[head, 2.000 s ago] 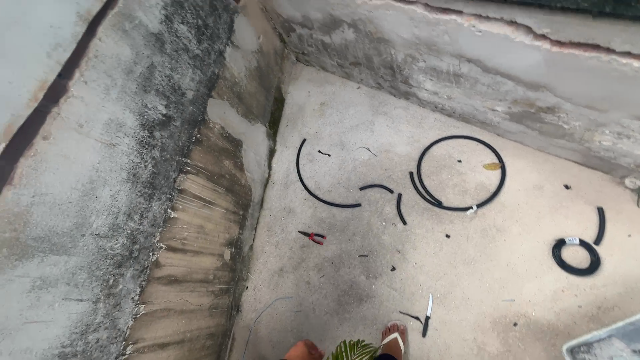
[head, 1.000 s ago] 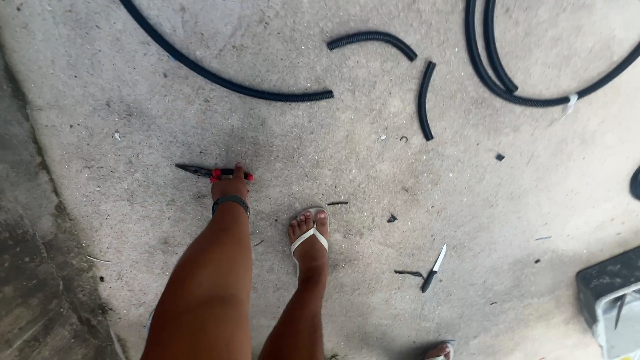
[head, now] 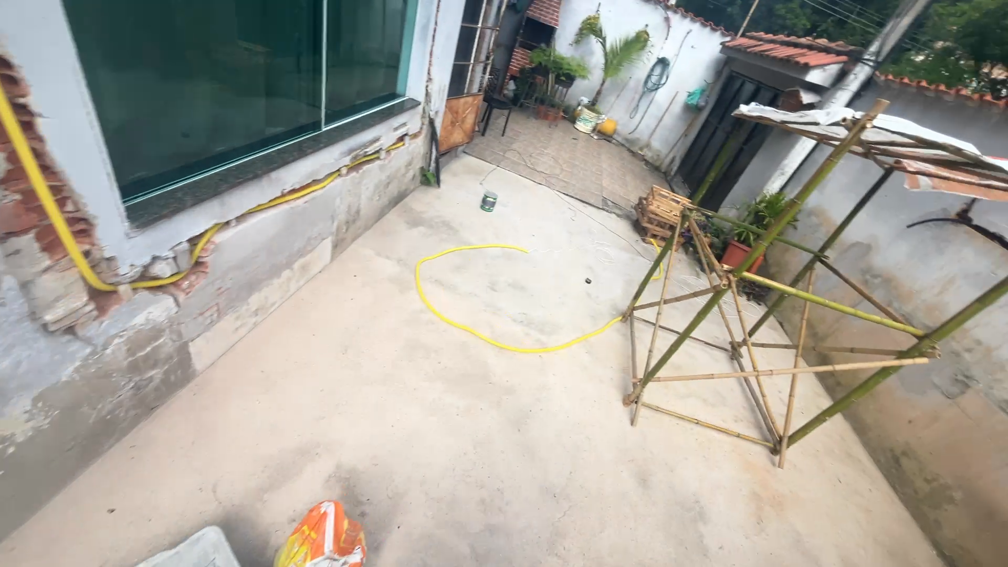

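Observation:
Neither my left hand nor my right hand shows now. A yellow corrugated conduit lies in a wide curve on the concrete floor, its right part reaching the foot of a bamboo frame. Another yellow conduit runs in a channel cut into the wall at the left and on below the window. A small can stands on the floor beyond the curve. At the bottom edge are an orange and yellow bag and part of a pale plastic container.
The bamboo frame's poles spread over the right side, under a sheet-covered top. A wooden crate and a potted plant stand behind it. A glass window is at the left, and a coiled hose hangs on the far wall.
One second ago a hand was at the red-handled pliers on the floor; now no hand or pliers show. The view has swung up and away to another part of the yard.

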